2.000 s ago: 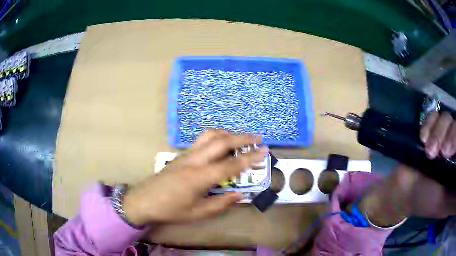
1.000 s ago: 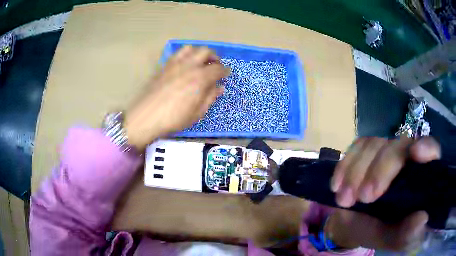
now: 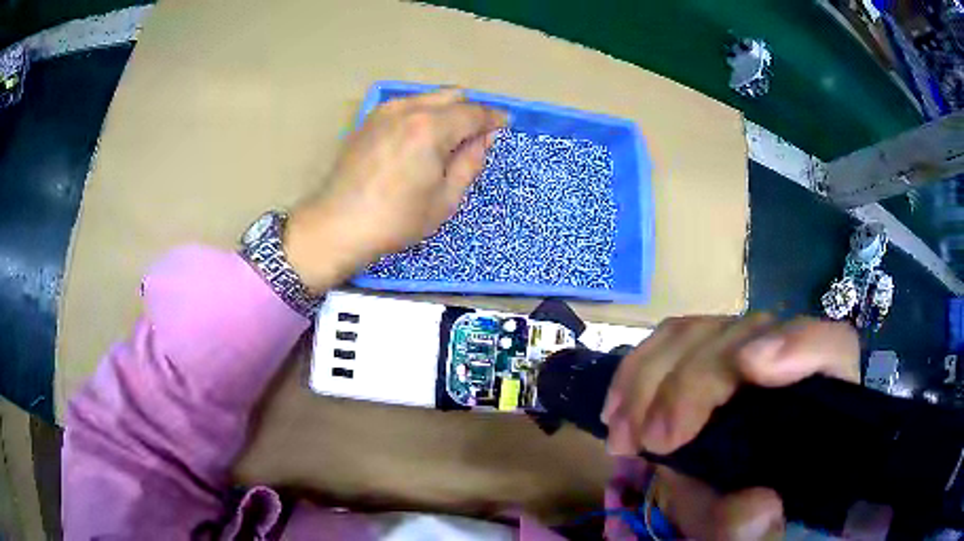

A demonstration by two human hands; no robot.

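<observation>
My right hand is closed around the black electric screwdriver. Its front end is over the right part of the unit; the bit is hidden. The unit, a white shell with a green circuit board and a yellow block, sits in the white fixture. My left hand is over the left part of the blue screw tray, fingertips close together above the small silvery screws. Whether a screw is between them cannot be told.
Brown cardboard lies under tray and fixture. A dark pad is beside the unit. Several white pieces are at the right, and one is on the green belt. A metal post stands at the right.
My left hand has moved from the unit to the screw tray. My right hand has brought the screwdriver left, over the unit. Since one second ago, it has moved slightly further left.
</observation>
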